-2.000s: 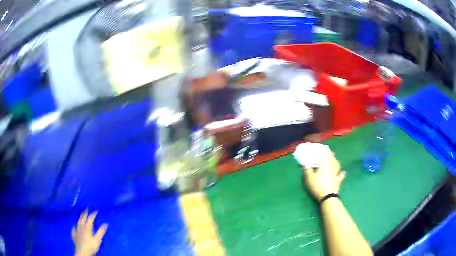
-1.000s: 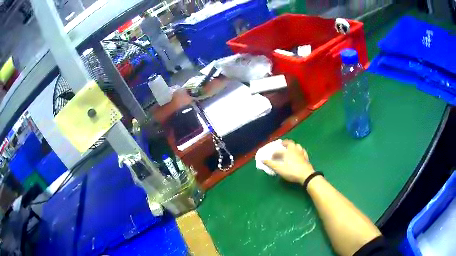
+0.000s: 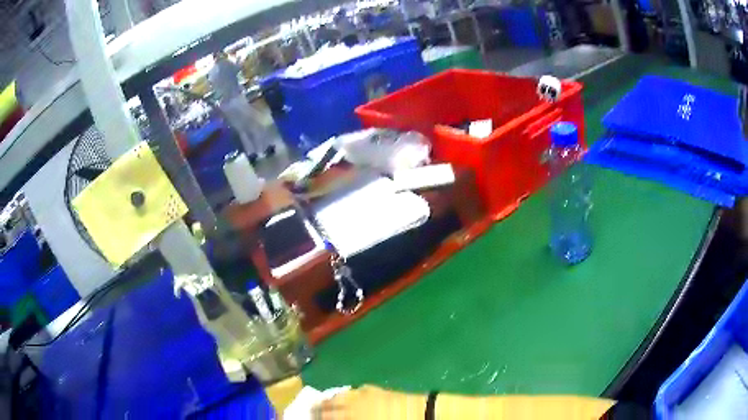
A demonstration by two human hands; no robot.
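My right hand [image 3: 348, 404] is at the bottom edge, partly cut off and blurred, with the forearm running in from the right. It holds a white crumpled cloth [image 3: 310, 402] at its fingers, over the corner where the tan strip [image 3: 284, 394] meets the green mat [image 3: 459, 328]. My left hand is not in view. The clear bottle with a blue cap [image 3: 569, 197] stands upright on the mat.
A wooden tray [image 3: 373, 303] holds a phone, papers and a bead chain. Behind are a red crate [image 3: 508, 156] and a blue tub [image 3: 344, 90]. Folded blue sheets [image 3: 677, 131] lie right. A pen container [image 3: 275, 344] stands left, near blue sheeting [image 3: 148, 353]. A person [image 3: 238, 102] stands far back.
My right hand has moved left and down with the cloth, from mid-mat to the bottom edge. My left hand, seen two seconds ago, is out of view. The camera view has shifted.
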